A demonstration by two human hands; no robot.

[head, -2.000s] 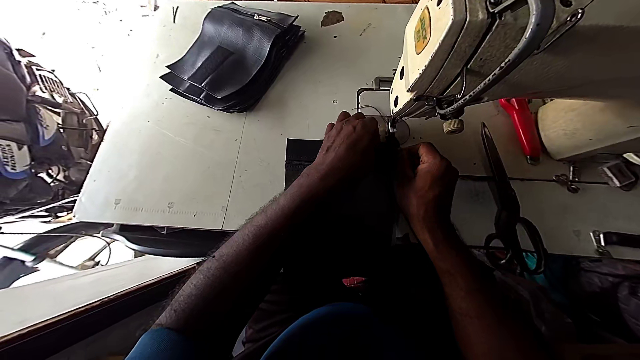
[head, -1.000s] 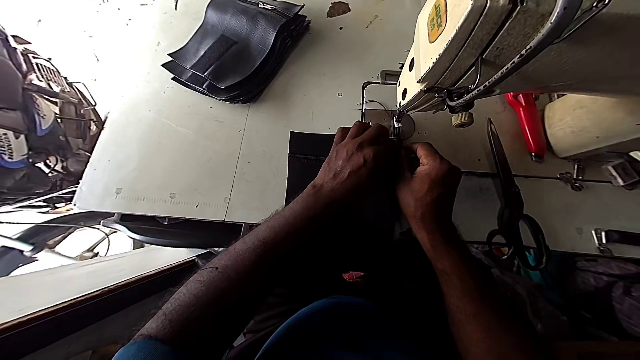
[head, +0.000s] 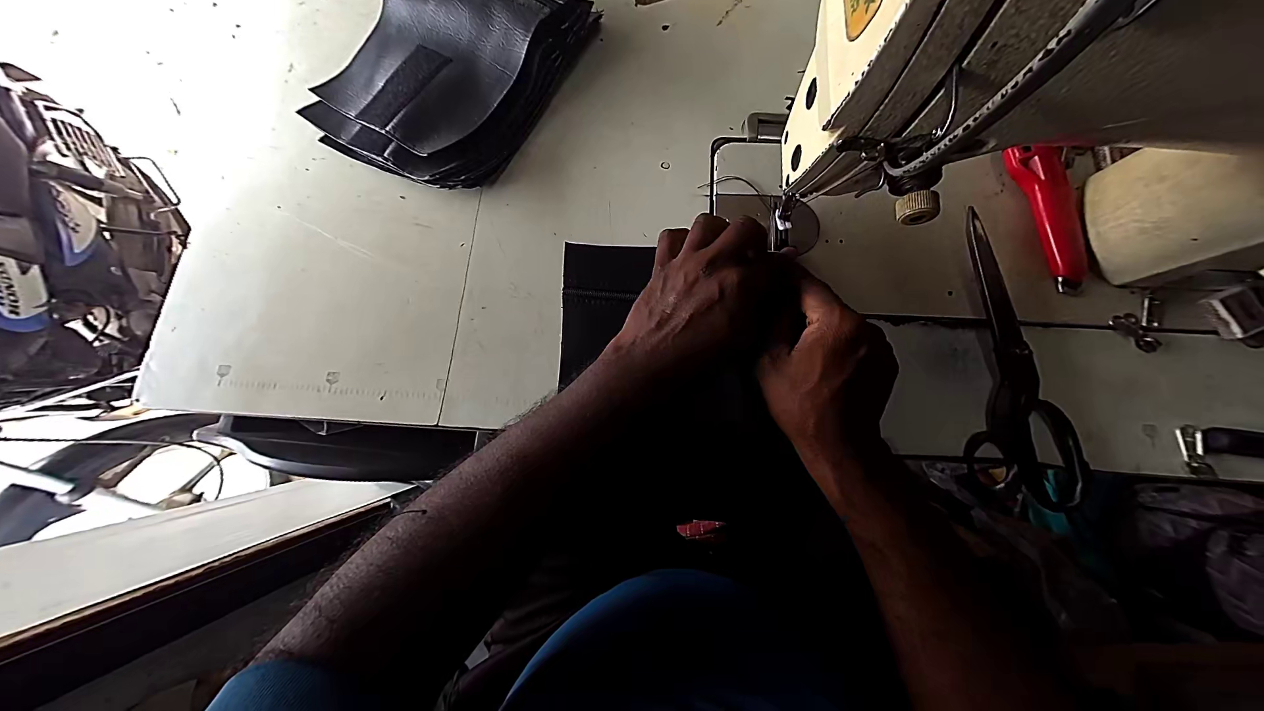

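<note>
A black piece of material, flat with a stitched line near its top edge, lies on the table in front of the sewing machine. My left hand rests on it with bent fingers, just left of the presser foot. Close by on the right, my right hand has thumb and finger pinched at the material's right edge, near the foot. The exact grip of the fingertips is hidden in shadow. A thread loops beside the needle plate.
A stack of black leather-like pieces lies at the upper left. Right of my hands are black-handled scissors, a red-handled tool and metal fittings. The pale sewing table ends at the left; motorcycles stand beyond.
Both hands stay close to the presser foot, with only small shifts of the fingers. The stack and the scissors have not moved on the table.
</note>
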